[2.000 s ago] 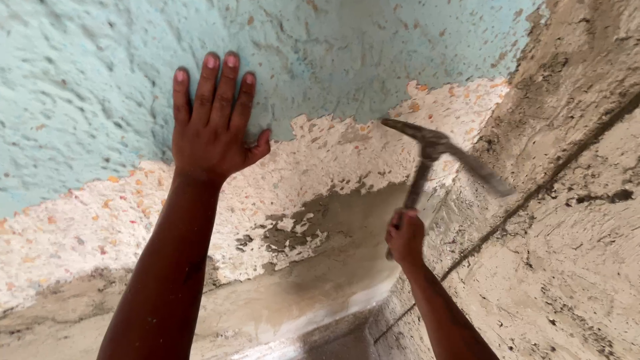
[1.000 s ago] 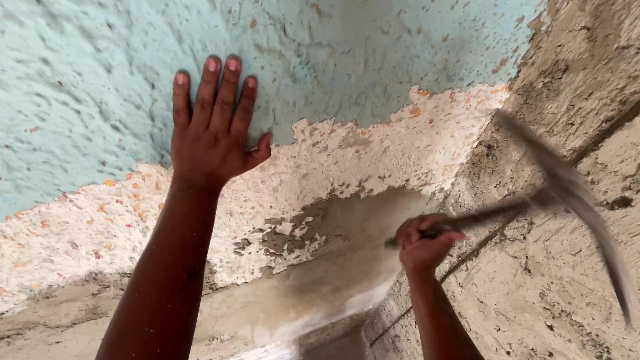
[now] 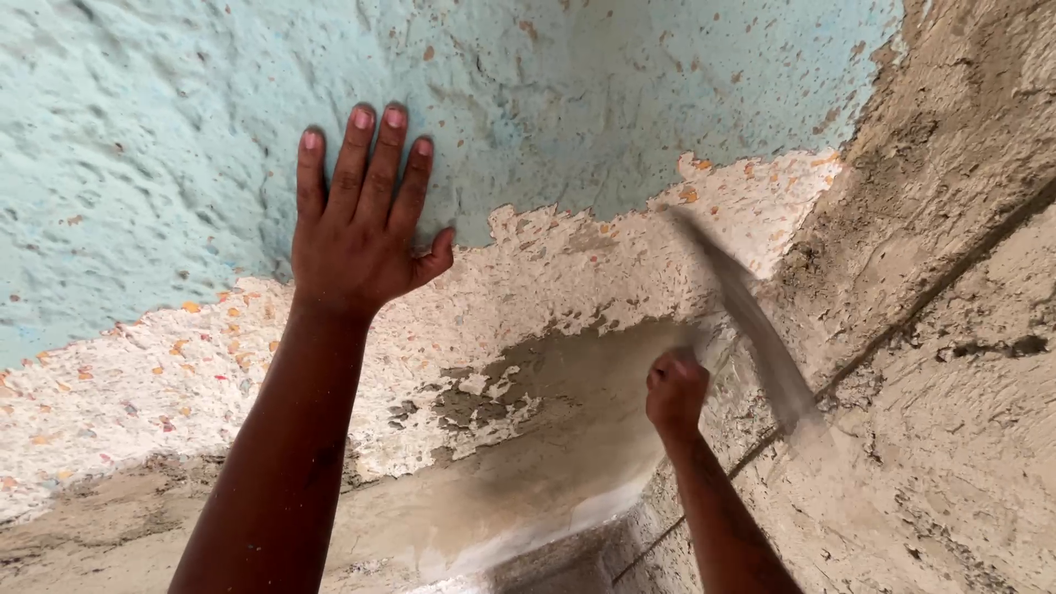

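My left hand [image 3: 363, 223] lies flat with its fingers apart on the light blue painted wall [image 3: 536, 99], its heel at the edge where the paint gives way to chipped pale plaster [image 3: 569, 272]. Lower right of it, my right hand [image 3: 678, 388] is closed around the handle of a pick-like hammer. The long double-ended head of the hammer [image 3: 755, 322] is blurred and slants in front of the corner, its upper end near the pale plaster. The blur hides most of the handle and whether the head touches the wall.
Rough grey-brown render [image 3: 949, 396] covers the adjoining surface at the right, with a dark groove [image 3: 916, 309] running diagonally across it. Below the pale plaster is a smoother grey-brown area [image 3: 569, 388]. A ledge-like edge [image 3: 561, 544] shows at the bottom.
The hammer head has swung from the far right back toward the pale plaster, and my right hand has turned with it. My left hand stays in its place on the wall.
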